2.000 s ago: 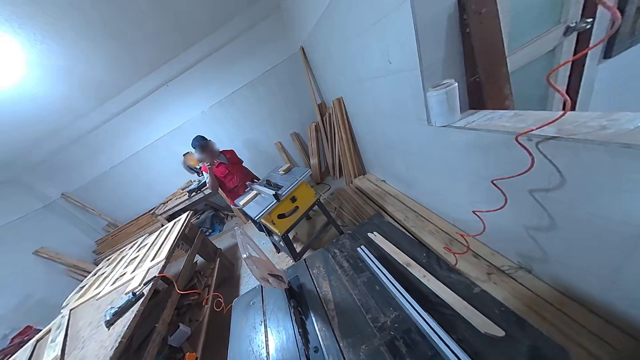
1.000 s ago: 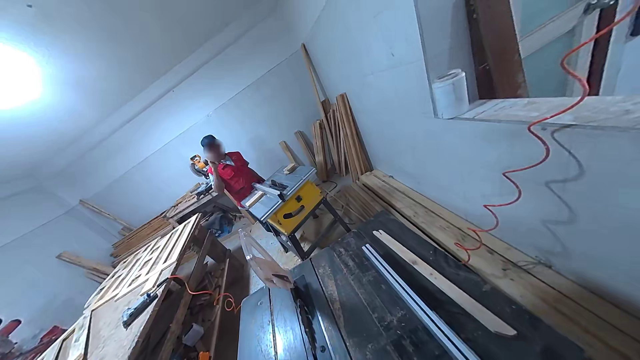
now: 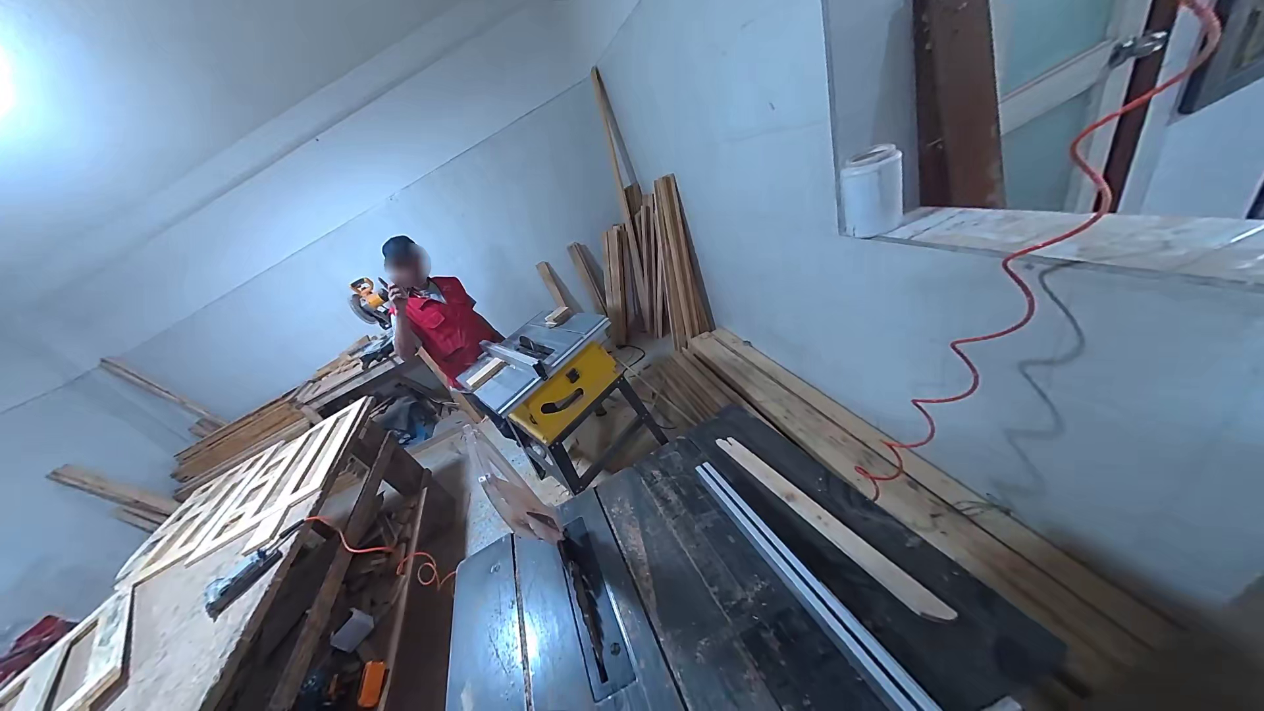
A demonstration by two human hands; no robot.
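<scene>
Neither my left hand nor my right hand shows in the head view. Below me is the dark top of a large table saw (image 3: 681, 553), with a blade slot and insert (image 3: 595, 612) and a clear blade guard (image 3: 506, 484) rising from its far end. A metal fence rail (image 3: 810, 588) runs along the saw top. To its right lies a narrow pale wooden strip (image 3: 834, 528), apart from the rail.
Beyond stands a yellow table saw (image 3: 568, 395), with a person in a red vest (image 3: 444, 321) behind it. Boards (image 3: 657, 267) lean on the wall; long planks (image 3: 889, 474) lie at right. A left workbench (image 3: 188, 612) holds wooden frames (image 3: 257, 484). A red coiled hose (image 3: 973, 365) hangs at right.
</scene>
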